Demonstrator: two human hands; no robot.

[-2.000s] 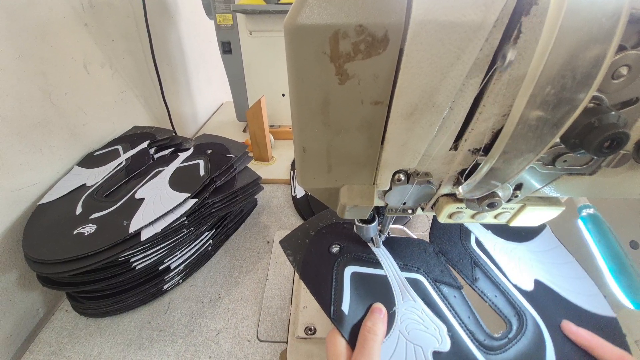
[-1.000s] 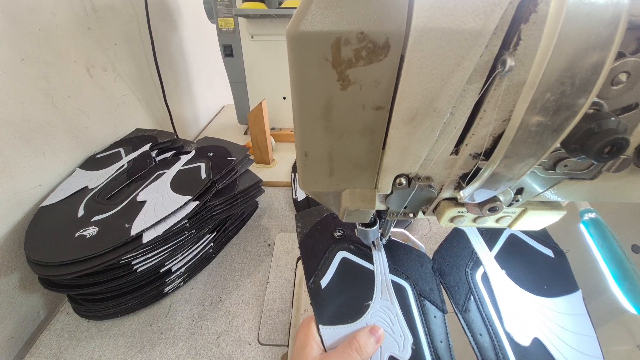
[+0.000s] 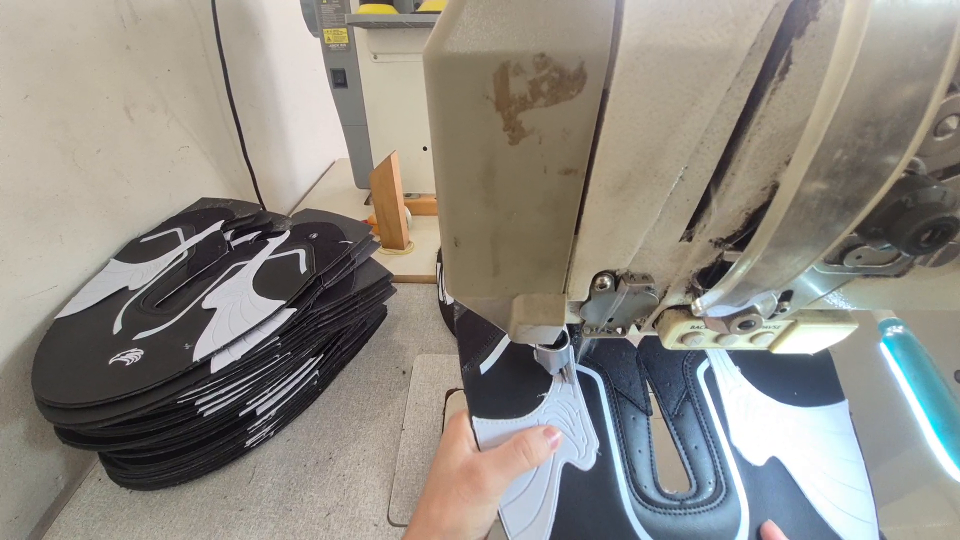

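Note:
A black-and-white shoe upper (image 3: 600,480), flat with a U-shaped opening in its middle, lies under the needle area of an industrial sewing machine (image 3: 517,165). The presser foot (image 3: 559,360) is over the narrow upper end of the upper's left white wing-shaped overlay (image 3: 525,442). My left hand (image 3: 484,472) grips the upper's left edge, thumb on top of the white overlay, fingers hidden beneath. Of my right hand (image 3: 772,531) only a fingertip shows at the bottom edge, by the upper's lower right part; its hold is hidden.
A tall stack of similar shoe uppers (image 3: 202,330) stands on the grey table (image 3: 300,442) at the left, near the wall. Behind are a wooden block (image 3: 388,202) and another machine (image 3: 394,97). A lit lamp tube (image 3: 919,397) is at the right. A button panel (image 3: 757,336) sits on the machine head.
The upper has turned under the machine, its opening now pointing more toward me. My left hand has come to its left edge. A right fingertip shows again, after being out of view one second ago.

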